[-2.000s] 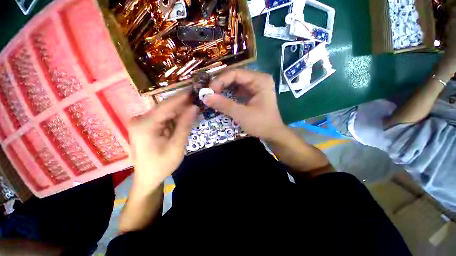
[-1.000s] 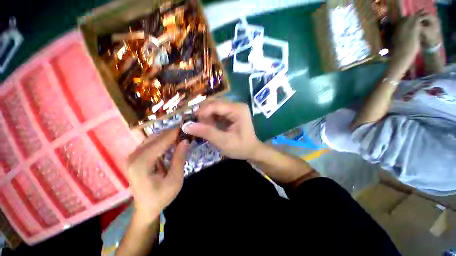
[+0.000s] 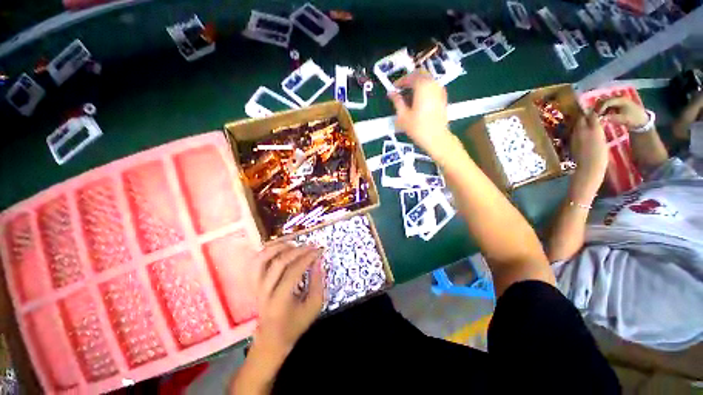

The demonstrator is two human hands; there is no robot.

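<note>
My left hand (image 3: 289,297) is over the left edge of the ring carton (image 3: 389,266), beside the pink tray, fingers curled. A small dark spot shows between its fingers; I cannot tell whether it is a held part. My right hand (image 3: 422,112) is stretched far forward at the white frames (image 3: 395,68) on the green surface; its fingertips are blurred and any grip is unclear. White rings (image 3: 354,266) fill the near carton. Copper-orange and dark parts (image 3: 308,177) fill the larger carton (image 3: 371,181) beyond it.
The pink tray (image 3: 131,266) at left holds small clear parts. Loose white frames (image 3: 424,208) lie right of the cartons; more lie along the far green surface. At right, another person's hands (image 3: 609,123) are near a carton of white pieces (image 3: 512,150). A blue object (image 3: 462,281) is below.
My right hand has left my left hand and stretched forward to the far frames. My left hand stays near the ring carton. The view has tilted up, showing more of the far surface.
</note>
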